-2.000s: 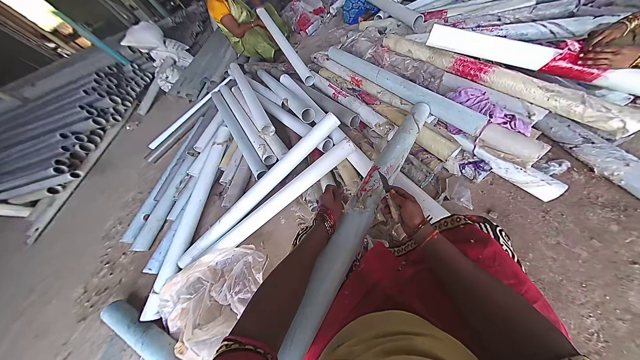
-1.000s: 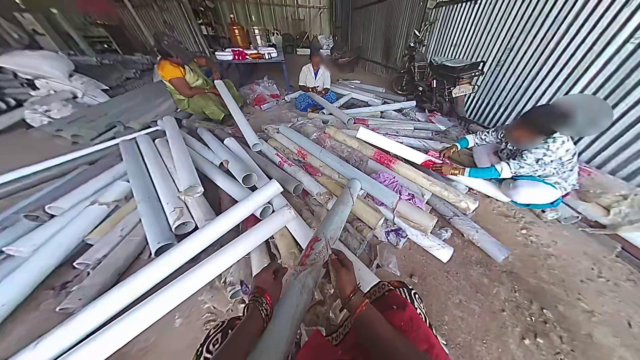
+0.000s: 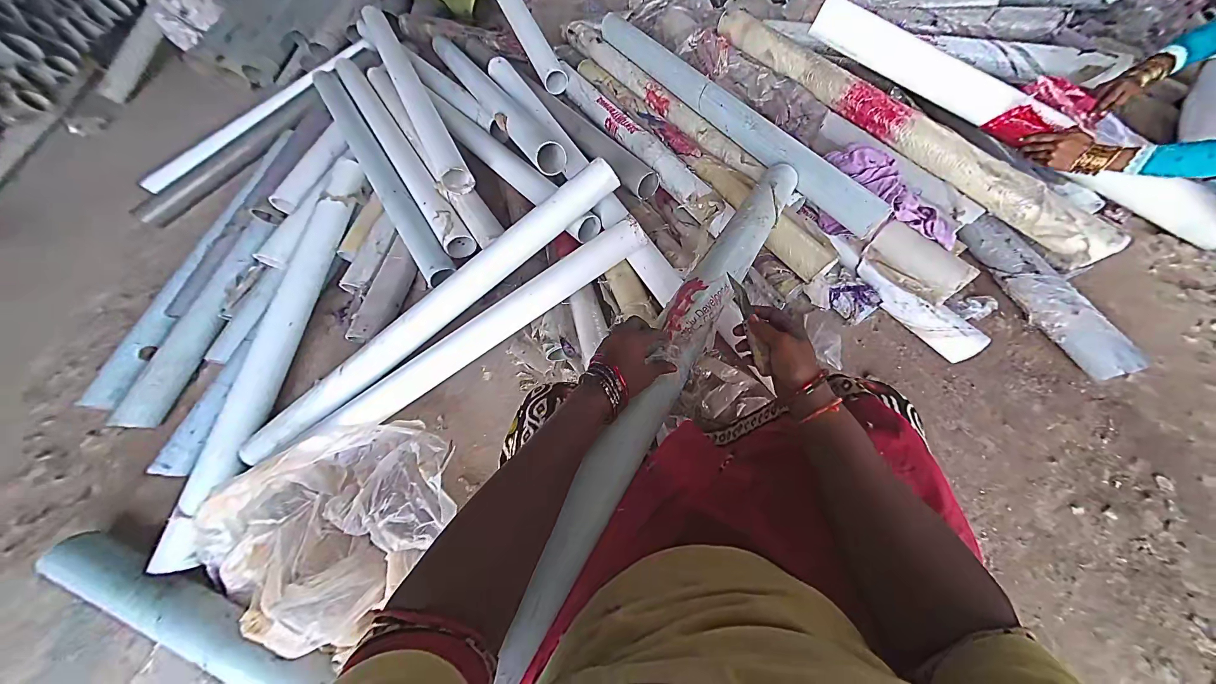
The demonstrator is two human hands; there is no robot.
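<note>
A grey plastic pipe runs from my lap up and to the right, its far end on the pile. Thin film with red print and writing clings to its upper part. My left hand is on the left side of the pipe, just below the print, its fingers curled against it. On the other side my right hand holds a small knife, its blade pointing up toward the film. Loose clear film bunches between the hands and below them.
White and grey pipes lie crisscrossed at the left and ahead. Crumpled clear plastic sits at lower left beside a blue-grey pipe. Film-wrapped pipes and a purple cloth are at the right. Another person's hands hold a white pipe.
The view tilted up to show other people, then back down. The knife's blade now stands clear of the pipe's near side; both hands stay at the pipe.
</note>
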